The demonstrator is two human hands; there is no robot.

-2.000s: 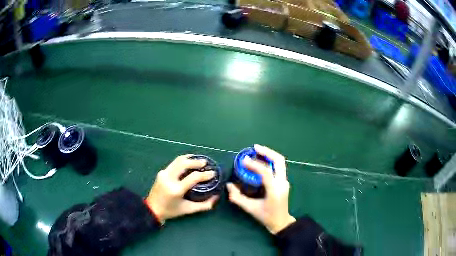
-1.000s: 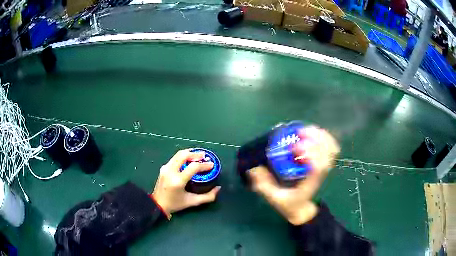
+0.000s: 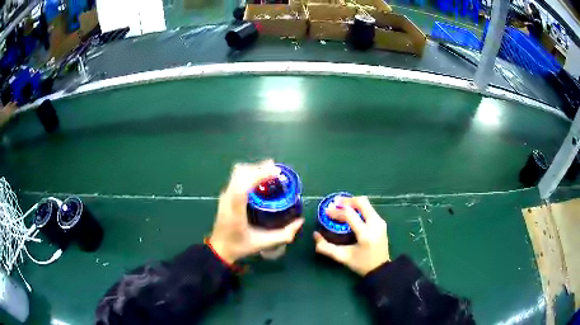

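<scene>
My left hand (image 3: 245,216) is closed around a black cylindrical speaker unit (image 3: 280,212), which looks slightly raised. Its top rim glows blue, with a red glow near the middle of the top. My right hand (image 3: 359,235) grips a second speaker unit (image 3: 334,223) standing on the green bench top (image 3: 191,254). Its top also glows blue, and my fingers lie on it. The lower part of each unit is partly hidden by my fingers.
Two dark units (image 3: 81,222) stand at the left beside tangled white cables (image 3: 13,219) and a white tub (image 3: 13,298). Another unit (image 3: 533,168) is near the right post (image 3: 563,159). A cardboard sheet (image 3: 563,235) lies at right. Open boxes (image 3: 276,20) are beyond the bench.
The view has shifted. My left hand's unit is now raised and shows red as well as blue. My right hand has moved down and inward, and its unit now stands on the bench, lit blue.
</scene>
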